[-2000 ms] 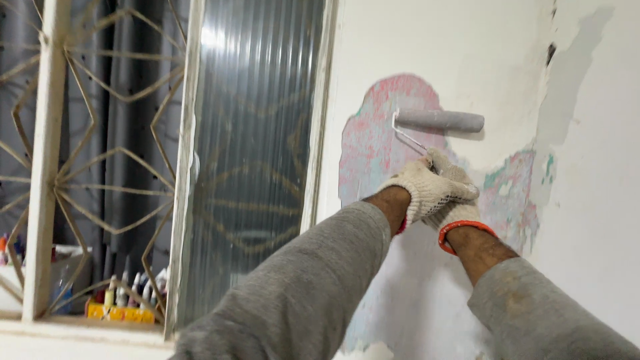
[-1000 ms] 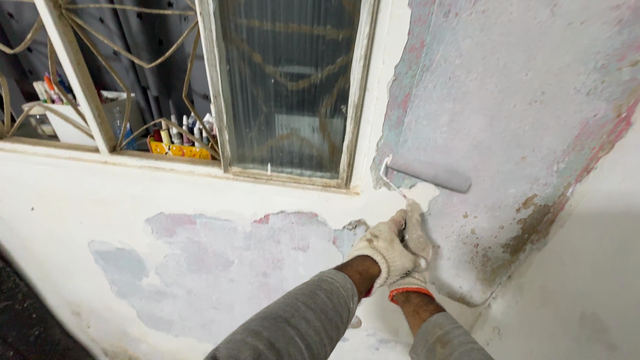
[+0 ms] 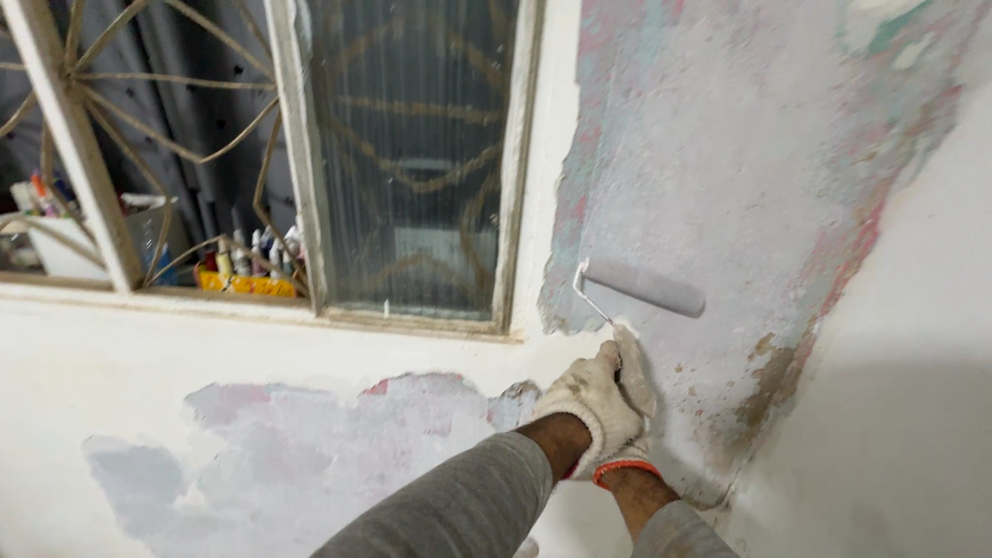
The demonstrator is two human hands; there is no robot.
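Observation:
A paint roller (image 3: 643, 288) with a grey-lilac sleeve and a bent wire frame lies against the bare, patchy part of the wall (image 3: 713, 170), right of the window. Both my hands wear off-white knitted gloves and grip its handle. My left hand (image 3: 593, 399) is in front, nearer the window. My right hand (image 3: 635, 446), with an orange cuff, is behind and to the right, partly hidden by the left. The handle is mostly covered by the gloves. Pink, teal and brown stains show around the patch's edges.
A window frame (image 3: 519, 170) with ribbed glass (image 3: 411, 178) stands left of the roller. Behind a metal grille (image 3: 139, 147) are a dark curtain, a white bin (image 3: 66, 244) and a yellow box (image 3: 246, 284) of bottles. A second peeled patch (image 3: 310, 449) lies below; a white side wall (image 3: 907, 349) meets at the right corner.
Two seconds ago the roller was higher on the wall, beside the window's glass; now it is near the level of the window's lower edge. Both hands came down with it. The view has tilted down.

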